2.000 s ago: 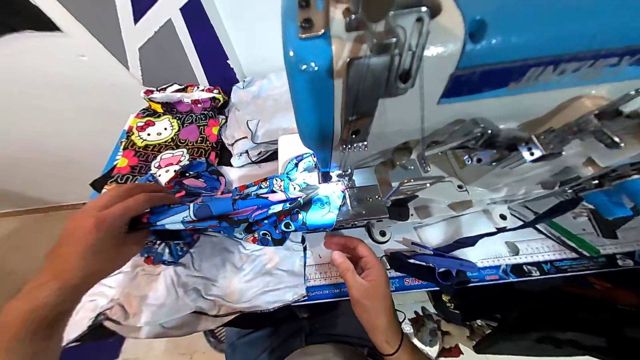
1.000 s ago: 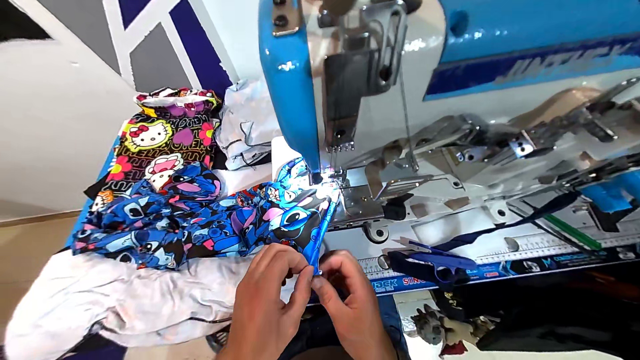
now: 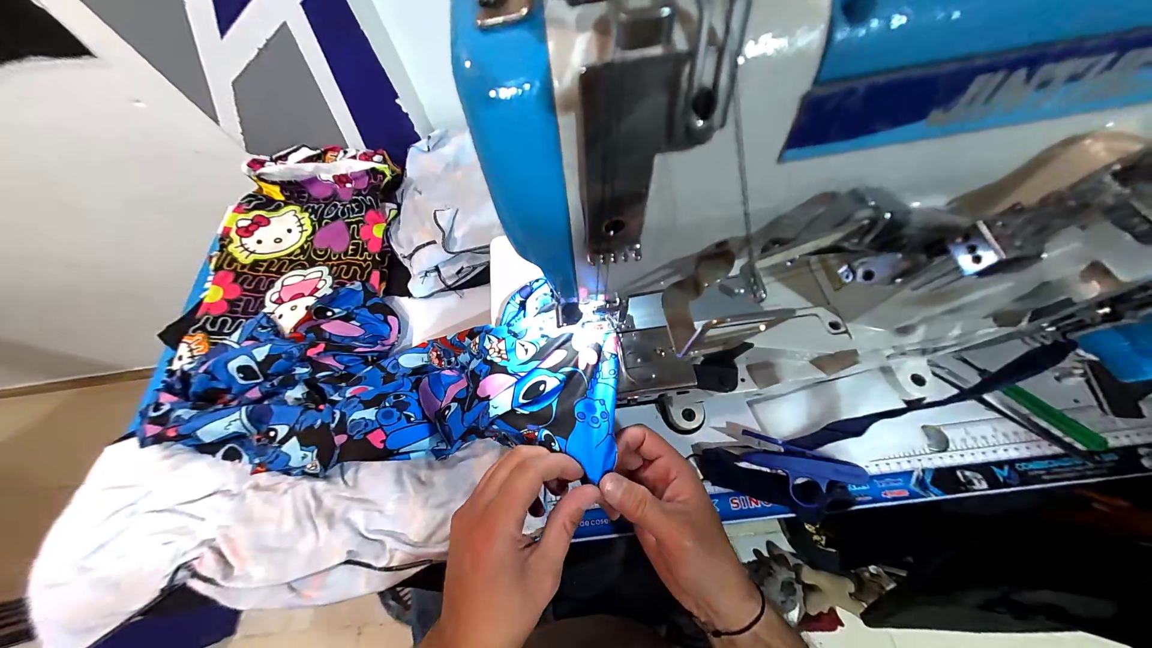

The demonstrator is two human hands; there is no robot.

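Observation:
Blue cartoon-printed fabric (image 3: 387,400) lies across the machine bed, its right end under the lit needle area of a blue and white sewing machine (image 3: 513,135). My left hand (image 3: 513,531) pinches the fabric's near edge between thumb and fingers. Close beside it, touching the same folded edge, my right hand (image 3: 670,522) grips the fabric with thumb and forefinger. The edge runs straight from both hands up to the presser foot (image 3: 589,315). Fingertips partly hide the folded corner.
Black character-printed fabric (image 3: 351,243) and pale cloth (image 3: 441,216) lie behind at the left. White cloth (image 3: 297,522) hangs over the near left edge. Blue-handled thread snips (image 3: 801,472), a ruler (image 3: 981,441) and a dark strip (image 3: 918,400) lie right of my hands.
Two seconds ago my left hand held the bunched fabric at the left; it has since moved right, beside my right hand. The blue fabric now lies spread out, and both hands pinch its near edge.

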